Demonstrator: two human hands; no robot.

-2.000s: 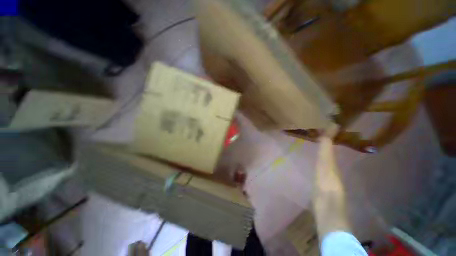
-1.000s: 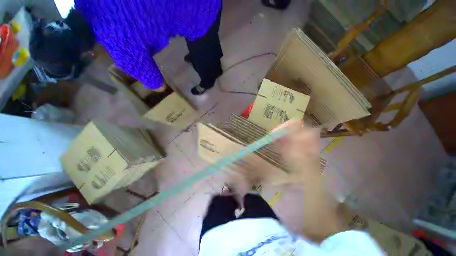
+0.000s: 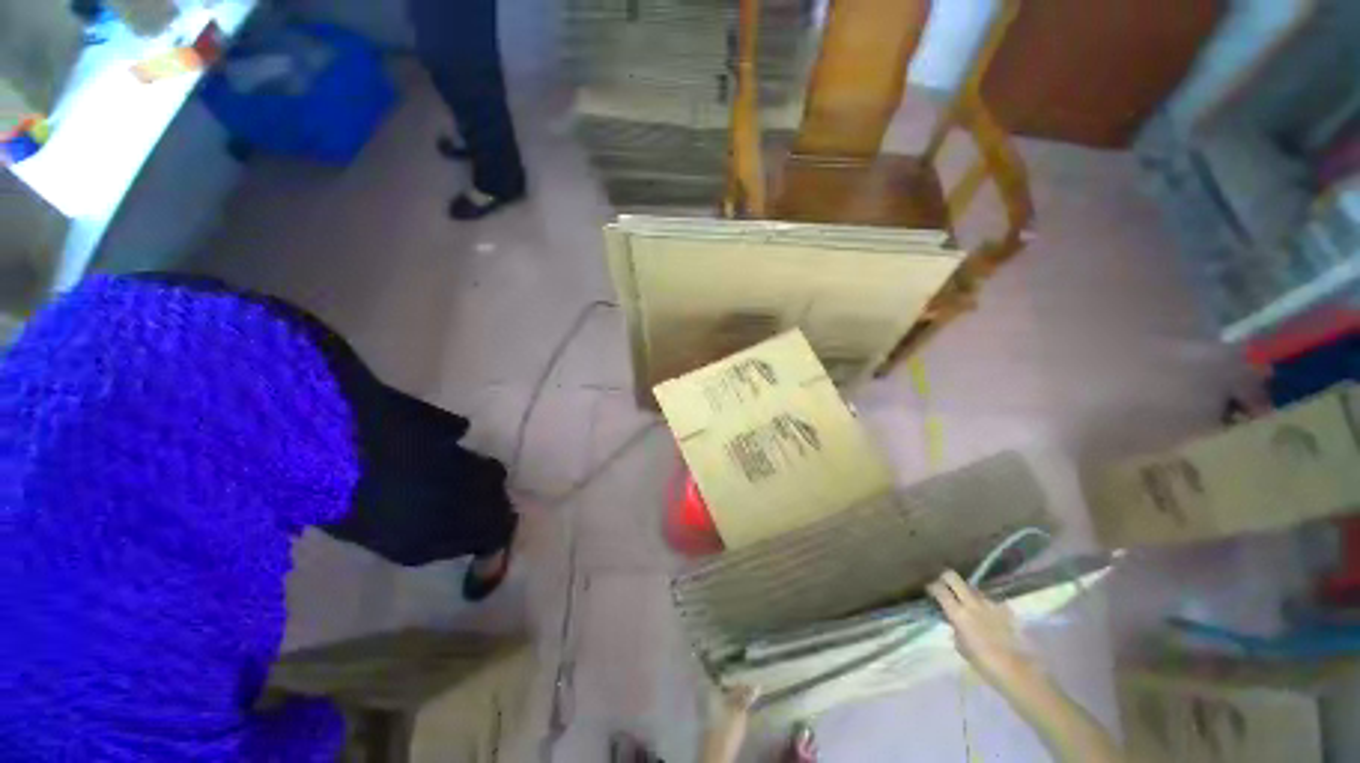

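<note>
A bundle of flat cartons (image 3: pixel 865 558) with ribbed grey-brown edges lies tilted in front of me. A pale green strap (image 3: pixel 996 555) runs along its near side and loops up at the right. My right hand (image 3: pixel 970 614) is closed on the strap at the bundle's near edge. My left hand (image 3: pixel 731 719), small and cut off by the bottom edge, grips the bundle's near left corner; its fingers are blurred. A printed tan carton (image 3: pixel 776 441) rests against the bundle's far side, over a red stool (image 3: pixel 691 514).
Large flat cartons (image 3: pixel 783 291) lean against a wooden chair (image 3: pixel 858 187). A person in purple (image 3: pixel 164 507) bends at the left. A printed carton (image 3: pixel 1231 485) lies at the right, another carton (image 3: pixel 474 708) bottom left. A dark cord (image 3: pixel 540 391) crosses the floor.
The strap was stretched across the view from my right hand; now it lies along the bundle in a loop. My right hand has lowered to the bundle. The view has turned.
</note>
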